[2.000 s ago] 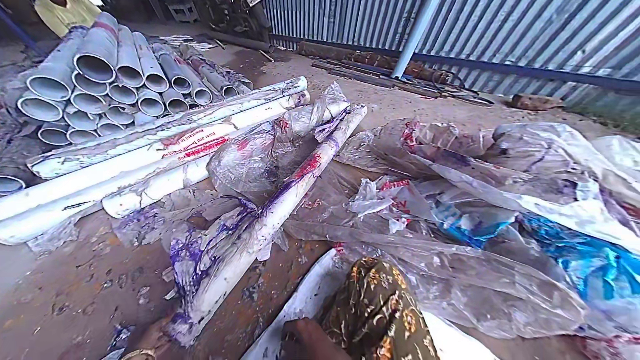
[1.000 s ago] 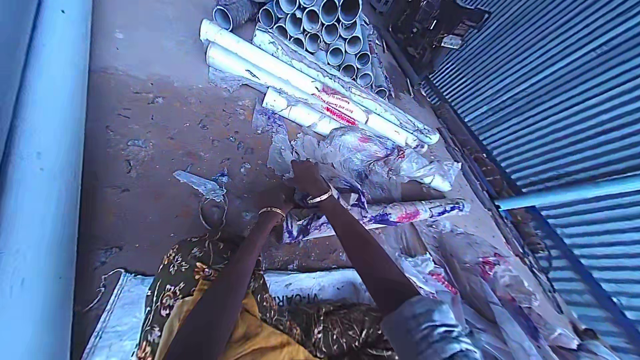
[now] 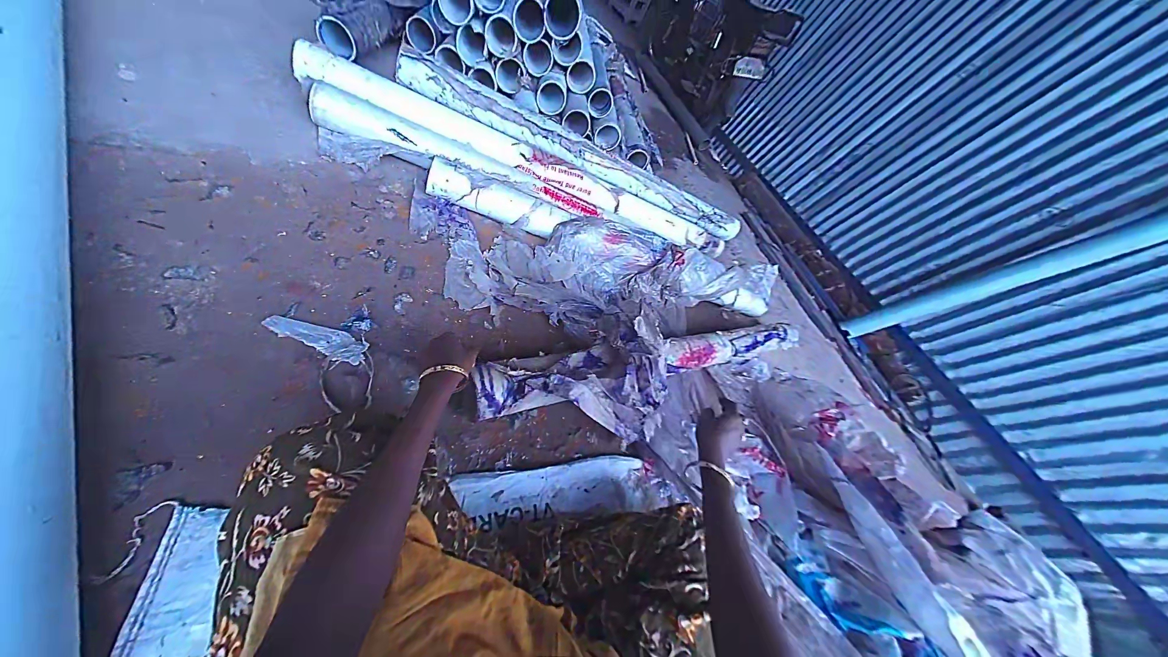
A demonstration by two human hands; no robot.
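A tube wrapped in torn, purple- and red-marked plastic film (image 3: 730, 347) lies crosswise on the dirt floor before me. My left hand (image 3: 449, 350), with a bangle at the wrist, is at the tube's left end; its fingers are dark and blurred, so its grip is unclear. My right hand (image 3: 721, 429) is just below the tube's right part, fingers closed on crumpled clear plastic film (image 3: 675, 415). Beyond the tube lies a shorter white tube (image 3: 497, 201), partly covered by more torn film (image 3: 584, 265). A printed white sack (image 3: 557, 488) lies by my patterned cloth.
Long white tubes (image 3: 438, 114) lie behind, near a stack of grey pipes (image 3: 538, 59). A heap of plastic sheeting (image 3: 858, 520) spreads to the right. A corrugated metal wall (image 3: 958, 137) and a slanting pole (image 3: 1022, 274) stand at the right; a pale post (image 3: 35, 328) edges the left.
My hands, close together at the wrapped tube's left end a second ago, are now apart; the right hand has moved right, to the film. The view has turned strongly since two seconds ago.
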